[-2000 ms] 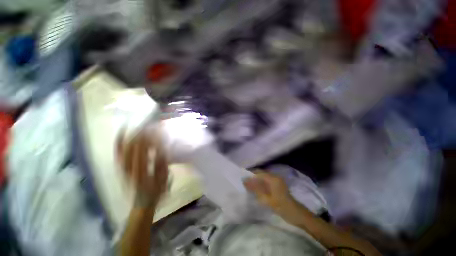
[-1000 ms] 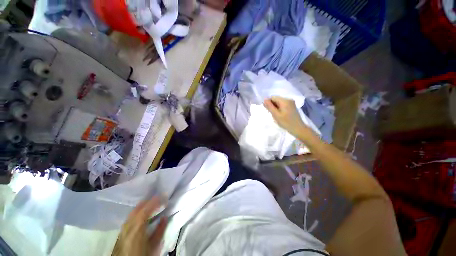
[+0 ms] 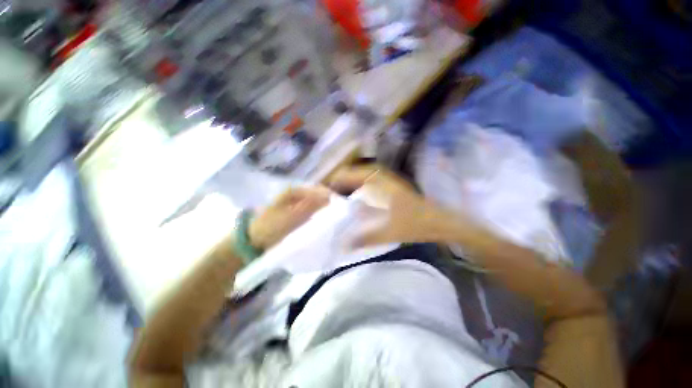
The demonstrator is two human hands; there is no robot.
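Observation:
A white fabric piece [image 3: 322,241] lies between my two hands in front of my lap, blurred by motion. My left hand [image 3: 288,216] grips its upper left part, with a green band at the wrist. My right hand [image 3: 379,204] holds it from the right, close beside my left hand. White cloth also reaches left from my hands over the tabletop towards the bright needle area [image 3: 216,144]. The exact finger positions are blurred.
The grey machine head [image 3: 258,61] stands behind the tabletop [image 3: 125,204]. A big white pile [image 3: 45,280] is at the left. At the right, a box holds white cloth [image 3: 493,182] and light blue cloth [image 3: 523,91]. A red bag [image 3: 347,19] is behind.
My right hand has come back from the white cloth in the box to my left hand. Both now hold white fabric above the lap. The view has swung back left.

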